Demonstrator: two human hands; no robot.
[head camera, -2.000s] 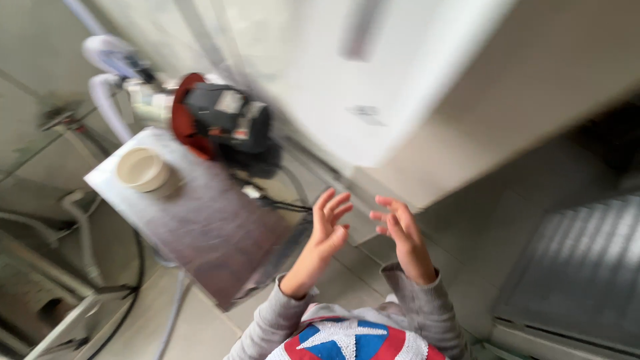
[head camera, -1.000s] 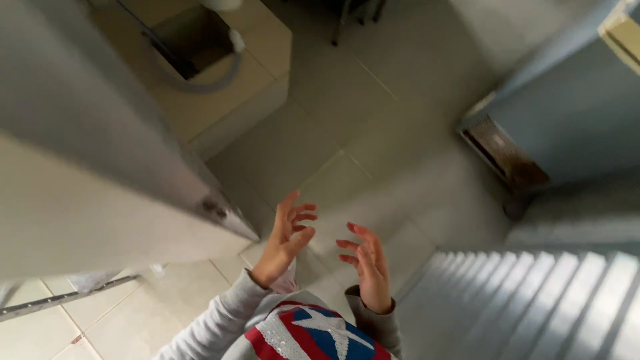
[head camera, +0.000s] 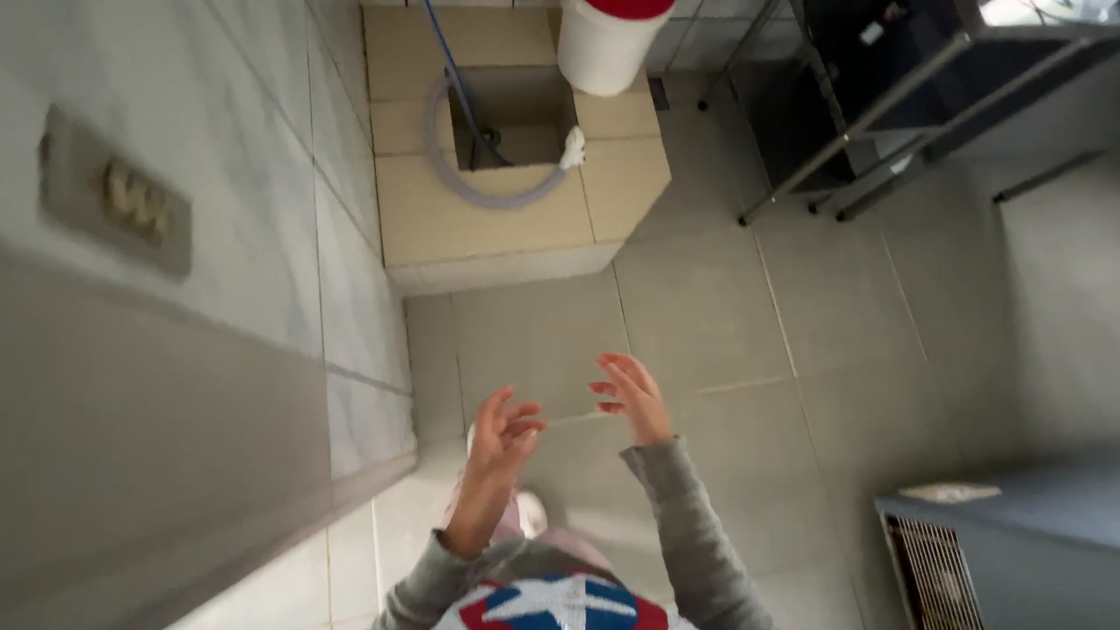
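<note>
Both hands hang in the air above grey floor tiles, apart from each other and touching nothing. My left hand (head camera: 505, 439) has its fingers spread and slightly bent, with nothing between them. My right hand (head camera: 633, 398) also holds nothing, its fingers curved and apart, pointing toward the left one. Beyond them stands a beige tiled basin block (head camera: 490, 227) with a square opening. A pale, translucent hose (head camera: 503, 201) curves around that opening, with a white piece at its end. A blue rod or tube (head camera: 455, 74) leans down into the opening.
A white bucket with a red lid (head camera: 606, 48) sits on the block's far right corner. Metal-legged shelving (head camera: 849, 136) stands at the upper right. A blue-grey appliance with a grille (head camera: 941, 569) is at the lower right. Along the left runs a marbled tile wall with a switch or socket plate (head camera: 118, 197).
The view has swung a lot, and the tiled block now shows ahead. The metal table and machine of two seconds ago are out of view. Both hands stay raised, apart and holding nothing.
</note>
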